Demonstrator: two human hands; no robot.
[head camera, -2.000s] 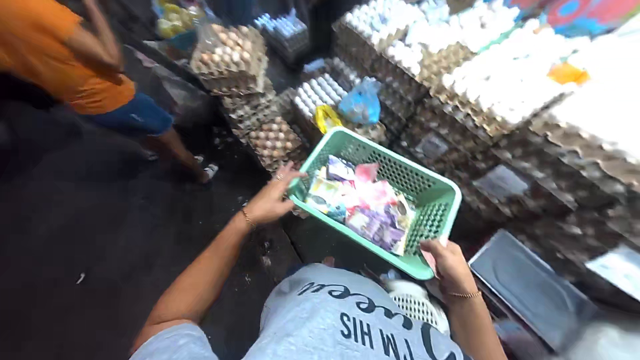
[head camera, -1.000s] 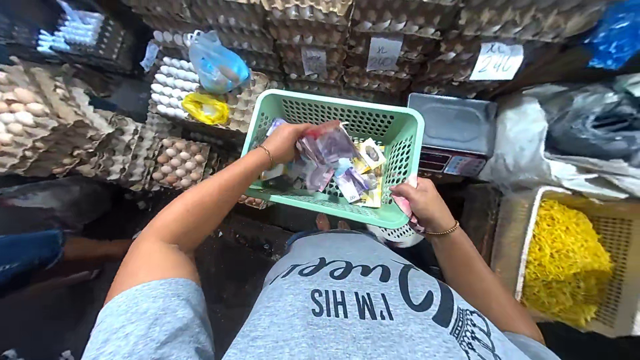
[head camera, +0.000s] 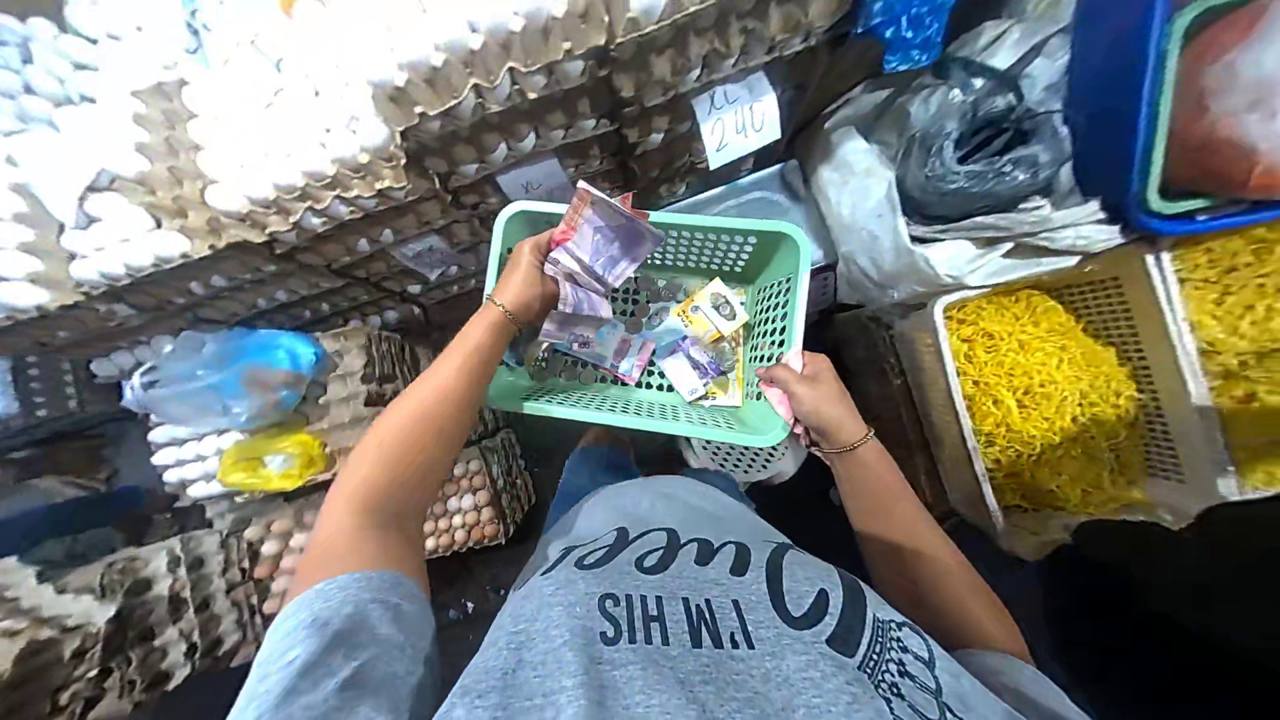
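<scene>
A light green plastic basket (head camera: 640, 425) is held out in front of my body. My left hand (head camera: 528, 278) grips a bundle of purple and red banknotes (head camera: 610, 240) over the basket's left end. My right hand (head camera: 815, 398) holds the right rim, with a folded pink banknote (head camera: 780, 392) between the hand and the basket. Inside lie loose yellow banknotes (head camera: 715, 310), more purple and bluish notes (head camera: 600, 342) and several coins (head camera: 645, 295). The fingertips of my left hand are partly hidden by the notes.
Stacked egg trays (head camera: 520, 90) with white eggs rise beyond the basket. Brown eggs (head camera: 463, 505) sit in trays at lower left, near blue (head camera: 240, 375) and yellow (head camera: 275, 460) plastic bags. On the right stand a crate of yellow noodles (head camera: 1040, 400), a dark plastic bag (head camera: 975, 150) and a blue tub (head camera: 1110, 110).
Two seconds ago my left hand was on the basket's rim; one second ago it was among the notes inside. Now it holds a bundle raised at the left end. The view has swung right.
</scene>
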